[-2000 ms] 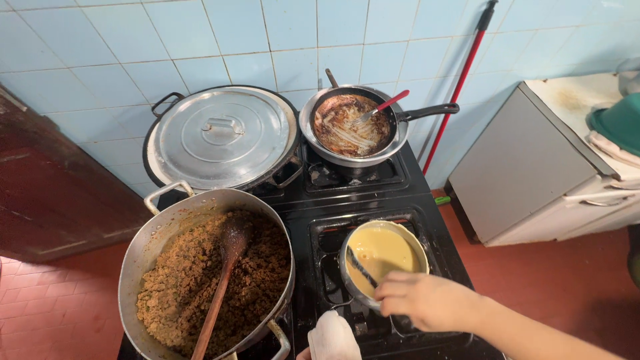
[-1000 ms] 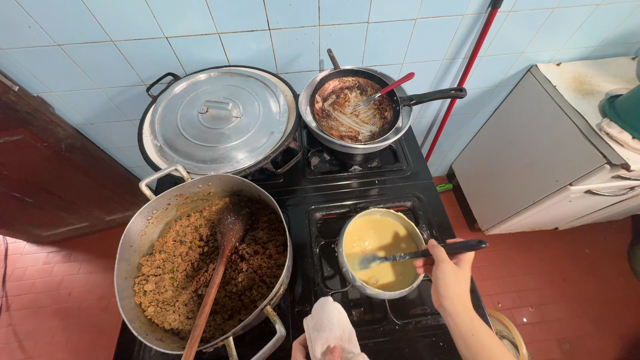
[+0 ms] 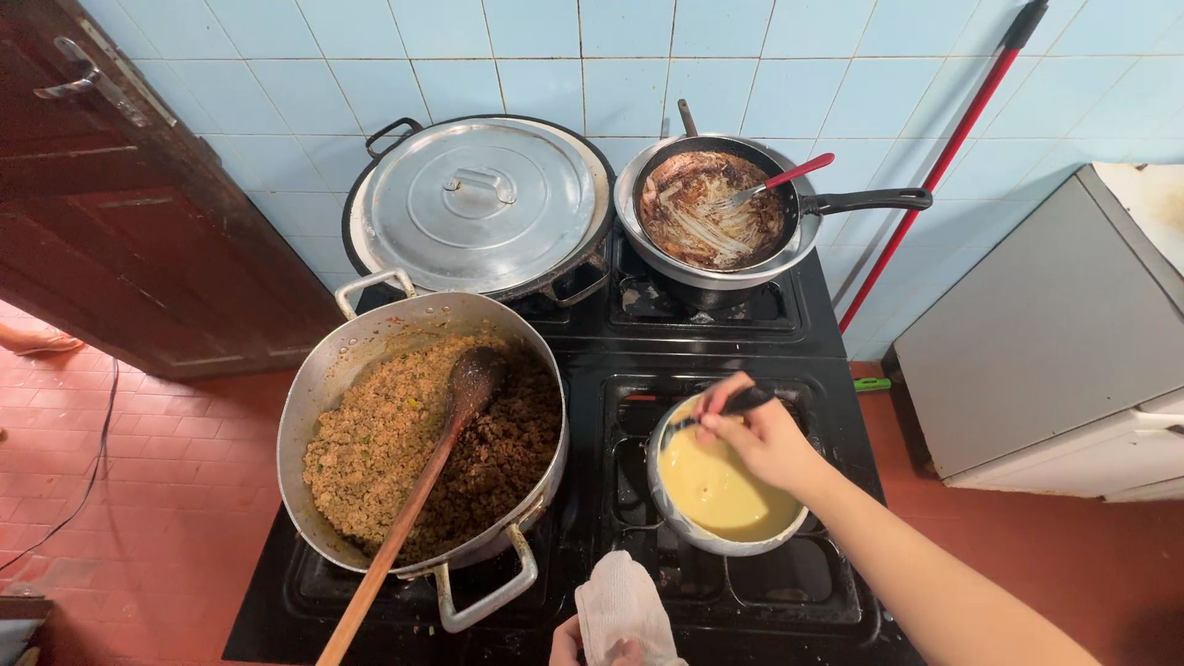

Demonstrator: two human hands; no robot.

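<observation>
My right hand [image 3: 749,430] grips the black handle of a utensil [image 3: 683,425] over the left side of a pot of yellow liquid [image 3: 726,490]; the utensil's lower end is hidden in the liquid. At the bottom edge, my left hand [image 3: 569,643] is closed on a white cloth [image 3: 624,606] in front of that pot; what the cloth wraps cannot be seen. To the left, a large aluminium pot [image 3: 319,379] holds a crumbly brown ground mixture, with a wooden spoon [image 3: 416,499] resting in it.
The black stove [image 3: 583,518] also bears a large lidded pot [image 3: 481,203] and a dirty frying pan [image 3: 712,213] with a red-handled fork [image 3: 786,174], set on a metal bowl. A red pole [image 3: 934,176] leans on the tiled wall. A white cabinet [image 3: 1045,324] stands right, a brown door [image 3: 139,213] left.
My right hand has moved from the pot's right side to above its upper left, still holding the utensil. The cloth remains in my left hand.
</observation>
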